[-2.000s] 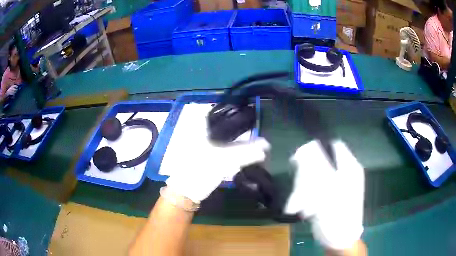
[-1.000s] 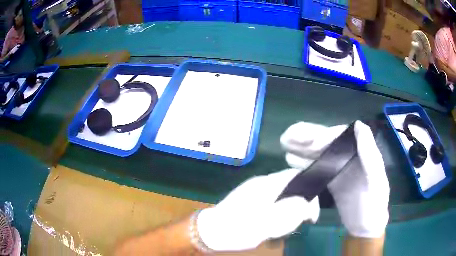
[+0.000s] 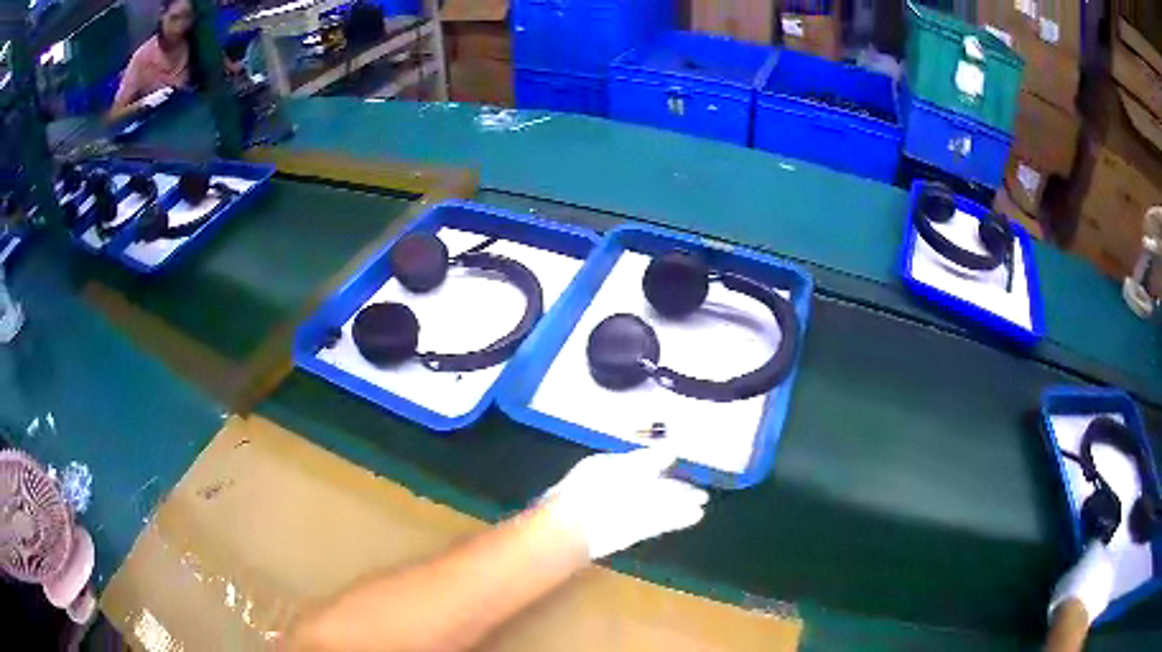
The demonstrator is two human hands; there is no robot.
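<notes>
A black headset lies in the middle blue tray, ear cups to the left, with a tiny dark part on the white liner. My left hand, in a white glove, is at this tray's near rim, fingers extended and holding nothing visible. My right hand, also gloved, is at the near end of the right blue tray, close to the ear cups of another black headset. Its fingertips are too small to tell whether they grip anything.
Another tray with a headset adjoins on the left. One stands at the back right, others at far left. Cardboard covers the near edge, with a pink fan left. Blue bins and a person are behind.
The headset my hands held over the belt now lies in the formerly empty middle tray. My hands have separated, the right one moving to the right tray. The view has turned right.
</notes>
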